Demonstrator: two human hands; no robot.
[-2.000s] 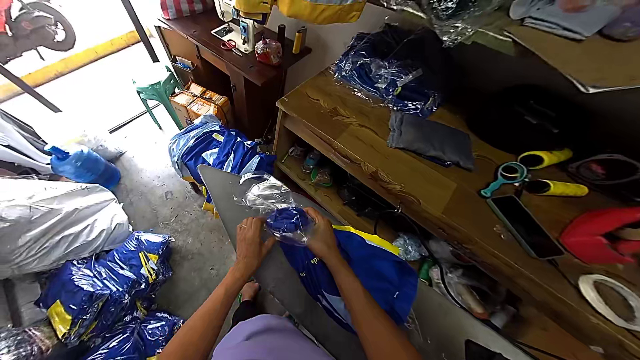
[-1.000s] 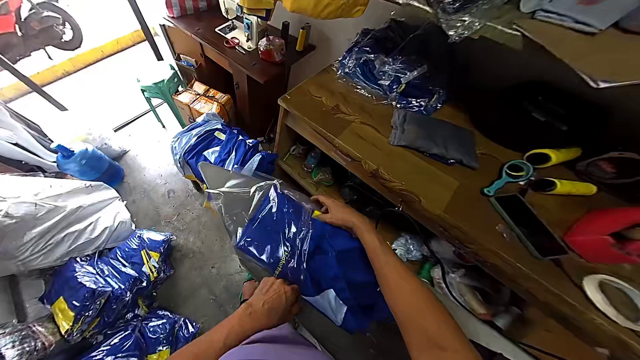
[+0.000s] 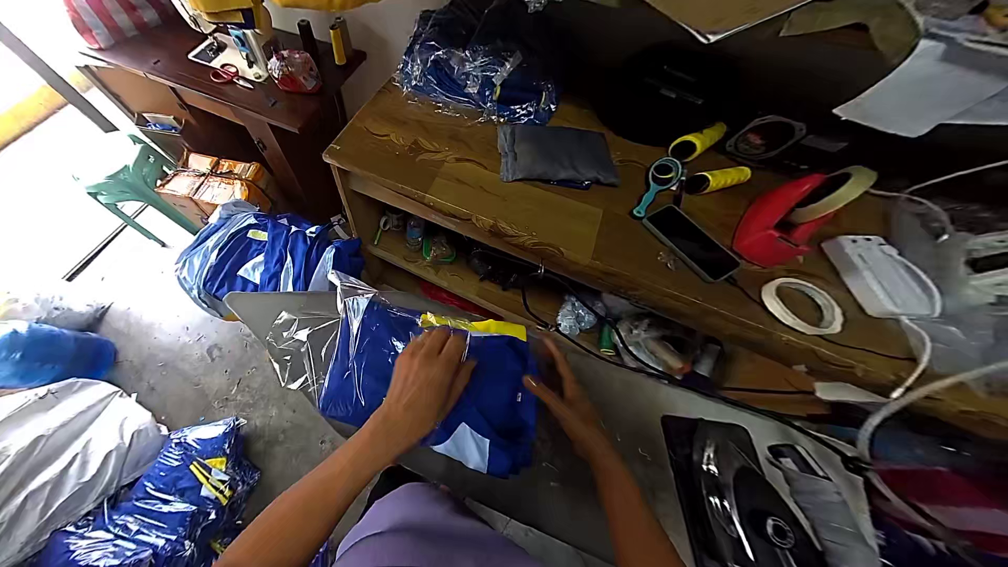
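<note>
A folded blue garment [image 3: 492, 394] with yellow and white parts lies on a grey board [image 3: 598, 465], its left part inside a clear plastic bag [image 3: 303, 350]. My left hand [image 3: 429, 378] rests on the garment near the bag's mouth, fingers curled; whether it grips the plastic or the cloth cannot be told. At the garment's right edge my right hand [image 3: 567, 398] is spread, fingers apart, thumb at the cloth and holding nothing.
A wooden cabinet [image 3: 512, 220] runs behind the board, bearing a phone [image 3: 691, 242], a red tape dispenser [image 3: 780, 220] and a tape roll [image 3: 802, 305]. A clothes iron [image 3: 732, 496] stands at right. Bagged blue garments [image 3: 169, 488] lie on the floor at left.
The plastic now covers only the garment's left part, where a second ago it reached further over it. My right hand has moved from the garment's top edge to its right side. The view has swung right.
</note>
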